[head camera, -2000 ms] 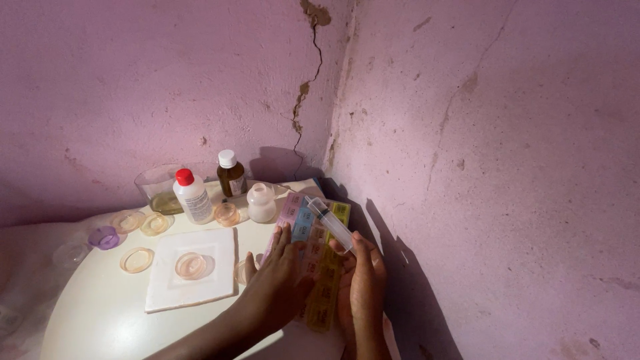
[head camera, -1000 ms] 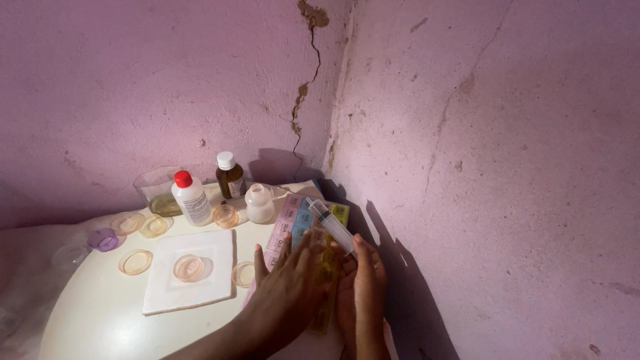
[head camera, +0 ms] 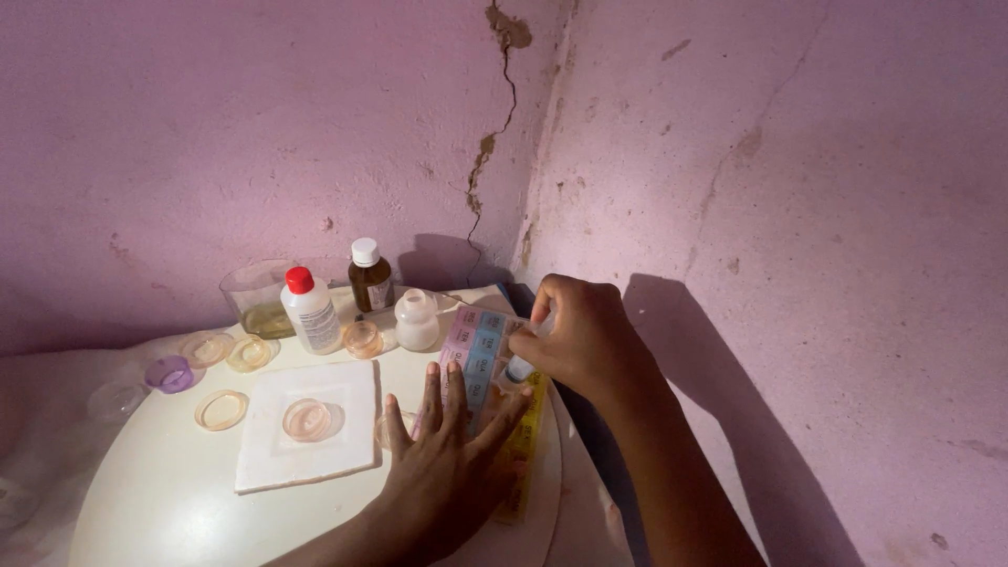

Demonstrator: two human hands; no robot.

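My left hand (head camera: 453, 465) lies with fingers spread over the lower part of a multicoloured weekly pill organizer (head camera: 490, 327), whose pink, blue and yellow rows bear writing. Above the organizer's right side, my right hand (head camera: 575, 335) grips a clear plastic syringe (head camera: 517, 370), its lower end down at the organizer. The right fingers hide much of the syringe. Left of my hands, a small clear peach-tinted dish (head camera: 306, 420) stands on a white square tile (head camera: 264, 465).
Behind stand a red-capped white bottle (head camera: 315, 315), a brown bottle with white cap (head camera: 370, 279), a translucent bottle (head camera: 416, 321) and a clear cup with liquid (head camera: 268, 315). Small rings and a purple cup (head camera: 169, 376) lie on the round white table (head camera: 173, 488). Walls meet behind it.
My right hand has come up from beside the organizer to above it, and the syringe now points down. My left hand has stayed over the organizer.
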